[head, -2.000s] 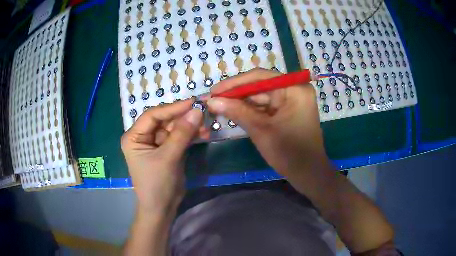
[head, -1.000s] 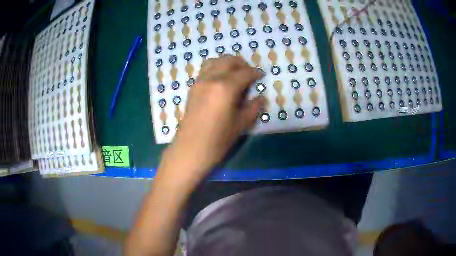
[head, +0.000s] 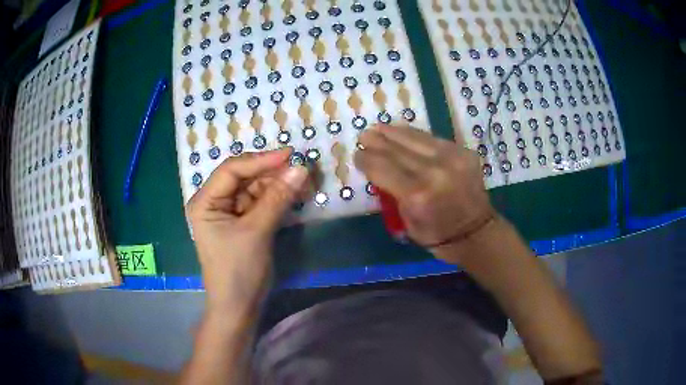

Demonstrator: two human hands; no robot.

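My left hand (head: 244, 192) pinches a small round disc (head: 298, 159) with a dark rim between thumb and fingertips, over the lower part of the centre tray (head: 183, 154). My right hand (head: 425, 180) is blurred over the tray's lower right. The red probe (head: 391, 213) shows below its palm, pointing down, held by that hand; its tip is hidden. The white centre tray holds rows of discs and tan empty pockets. A few discs near my hands have bright white centres.
The right tray (head: 519, 169) has a thin wire (head: 515, 69) across it. A blue pen (head: 144, 139) lies between the centre and left tray (head: 53, 165). A green label (head: 135, 259) and blue tape (head: 331, 275) mark the front edge.
One second ago only one hand was in view, over the centre tray. Now both hands show, the left with a disc and the right with the probe. The view has shifted.
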